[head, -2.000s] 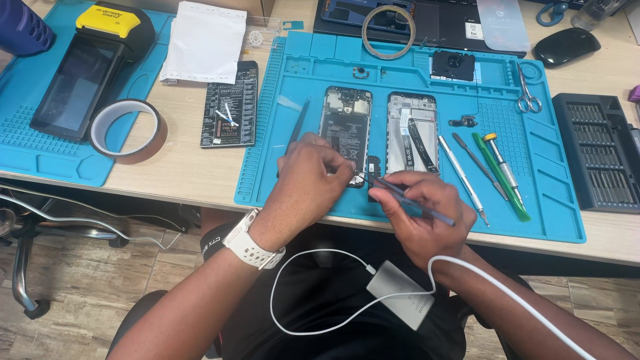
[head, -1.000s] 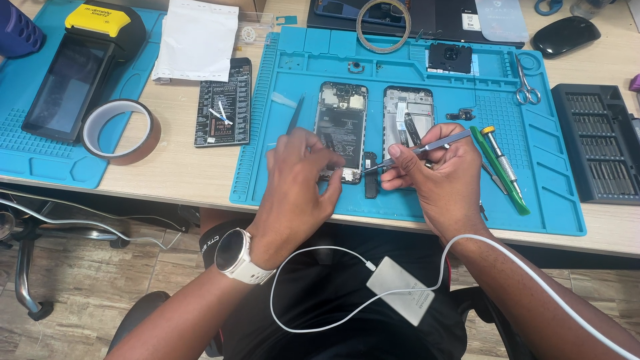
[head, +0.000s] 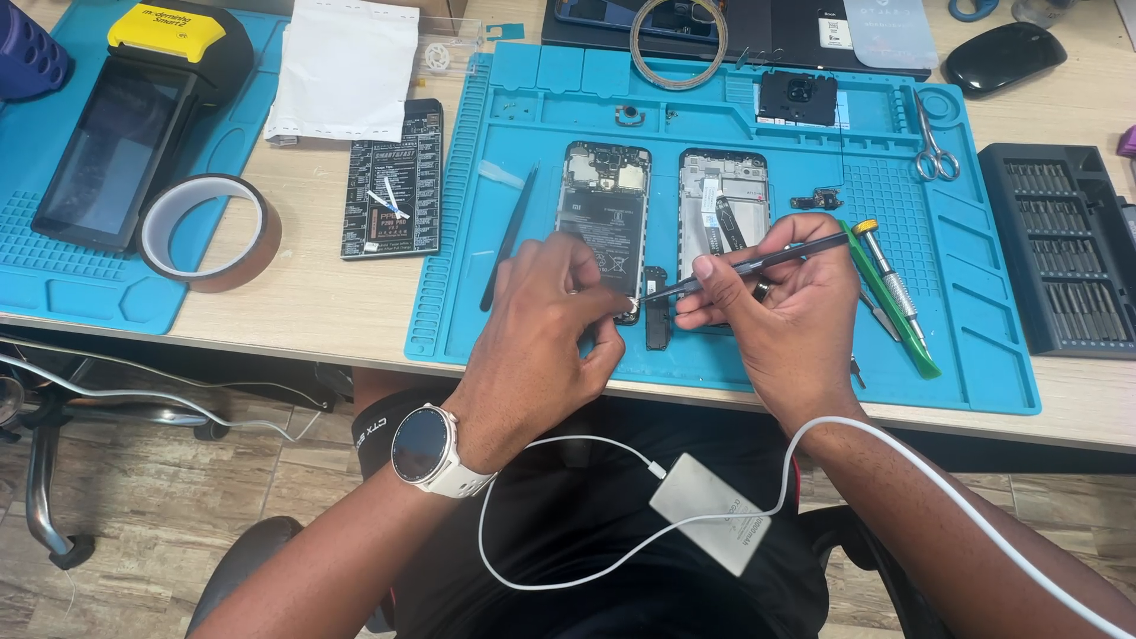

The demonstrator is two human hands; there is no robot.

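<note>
An opened smartphone with its battery exposed (head: 603, 209) lies on a blue silicone repair mat (head: 976, 355). My left hand (head: 550, 328) rests over its lower left part, fingertips at the bottom edge; whether they pinch anything is hidden. My right hand (head: 781, 311) holds thin dark tweezers (head: 763, 262), their tip at the phone's lower right corner near the left fingertips. Just right of that corner is a narrow black phone part (head: 657, 311). A second phone frame (head: 750, 191), with flex cables on it, lies behind the right fingers. Dark pointed tweezers (head: 510, 240) lie left of the opened phone.
Right of my right hand lie a green pry tool (head: 892, 302) and a screwdriver (head: 896, 284). Scissors (head: 935, 142), a bit case (head: 1065, 253) and a mouse (head: 1003, 58) are farther right. Leftward are a tape roll (head: 257, 248) and a payment terminal (head: 115, 151). A power bank (head: 710, 510) lies on my lap.
The tweezers in my right hand now point left, with their rear end up and to the right; two seconds ago that end pointed down to the right. The left hand stays by the opened phone.
</note>
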